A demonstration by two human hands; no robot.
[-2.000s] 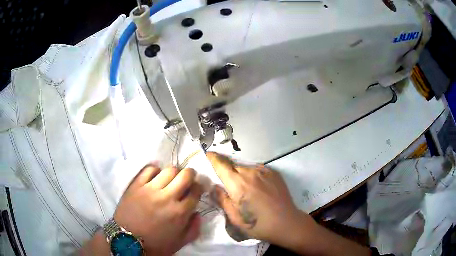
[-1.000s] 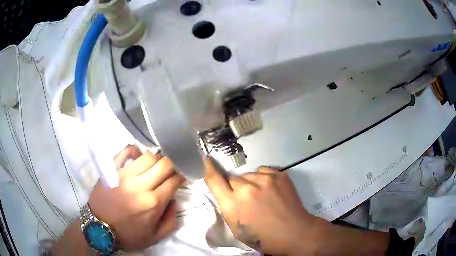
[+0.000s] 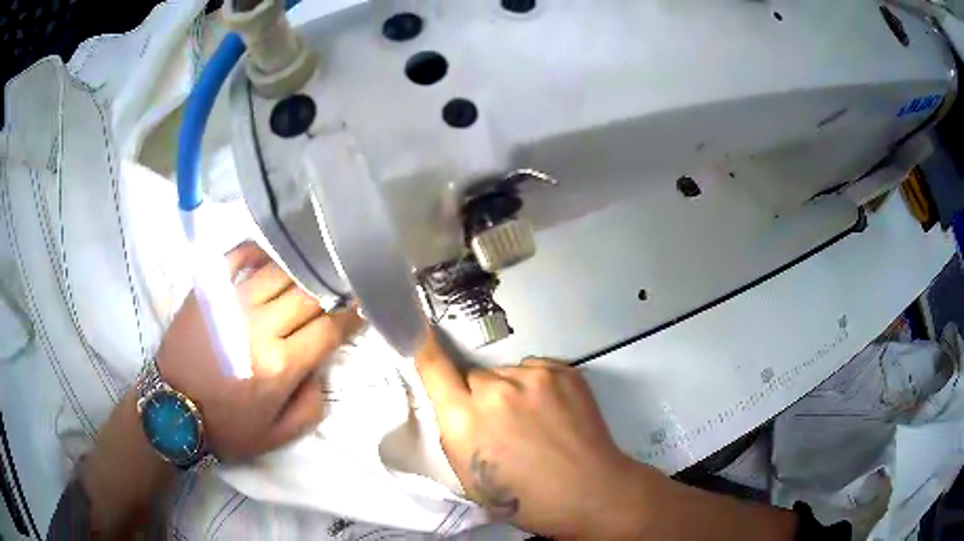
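Note:
White jeans [image 3: 307,465] with dark seam lines lie under and left of the sewing machine head [image 3: 359,243]. My left hand [image 3: 259,349], with a watch at the wrist, lies on the cloth left of the head, its fingers bent into the cloth. My right hand [image 3: 518,423] rests at the cloth's right edge, index finger stretched toward the sewing point and other fingers curled. The head hides the needle, the presser foot and the fingertips near them. Whether my right hand grips cloth cannot be told.
The tension dial [image 3: 488,325] and a pale knurled knob [image 3: 505,245] stick out just above my right hand. A blue hose [image 3: 201,127] hangs at the head's left end. The machine table [image 3: 729,391] carries a printed scale. A heap of garment pieces [image 3: 846,433] lies at the right.
The view has moved closer to the machine head since two seconds ago. My left hand has moved left, away from my right hand, and the cloth between them has shifted and folded.

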